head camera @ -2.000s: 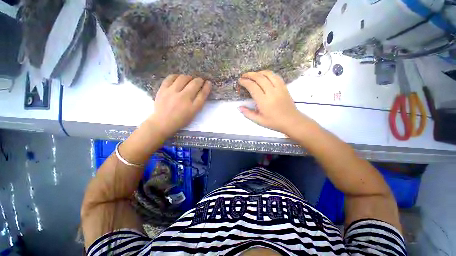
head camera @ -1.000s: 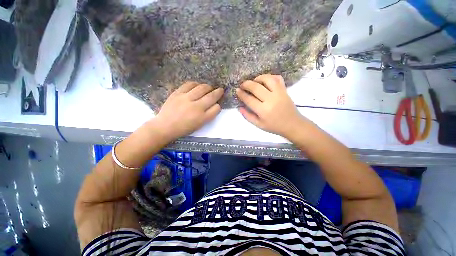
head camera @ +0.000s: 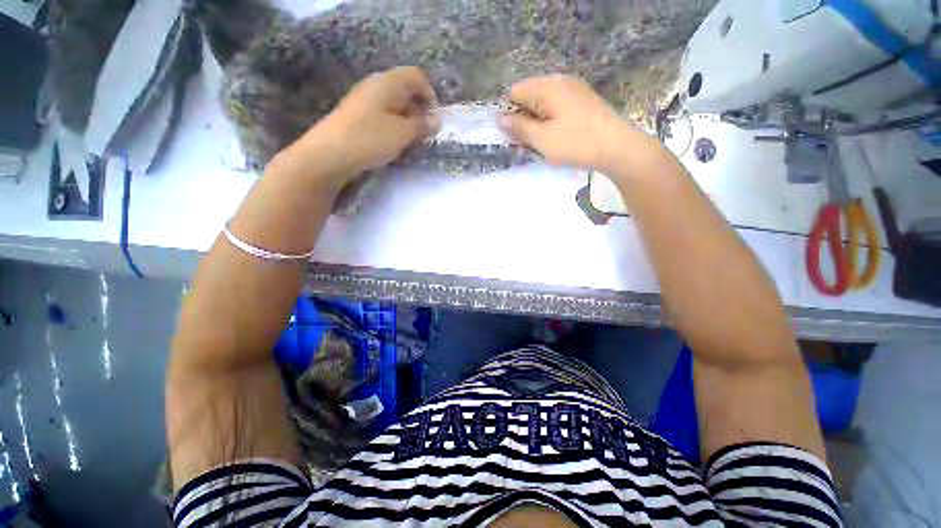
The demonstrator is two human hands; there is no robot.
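Observation:
A grey-brown, flecked, fuzzy fabric piece lies across the white machine table. Its near edge is lifted between my hands, and a pale underside strip shows there. My left hand pinches this edge with thumb and fingers. My right hand pinches it a short way to the right. The fingertips are partly hidden by the fabric and the hands. The white and blue sewing machine head stands at the top right, with its needle area beside the fabric's right end.
Red and yellow-orange handled scissors lie right, beside a dark flat object. Stacked grey and white cut pieces are at left. A small metal-edged part lies near my right wrist. A blue bin with a fabric bundle is below the table edge.
Both hands have moved away from me, up the table, and lifted the fabric's near edge. The pale underside now shows between them. The fabric's front edge lay flat near the hands before.

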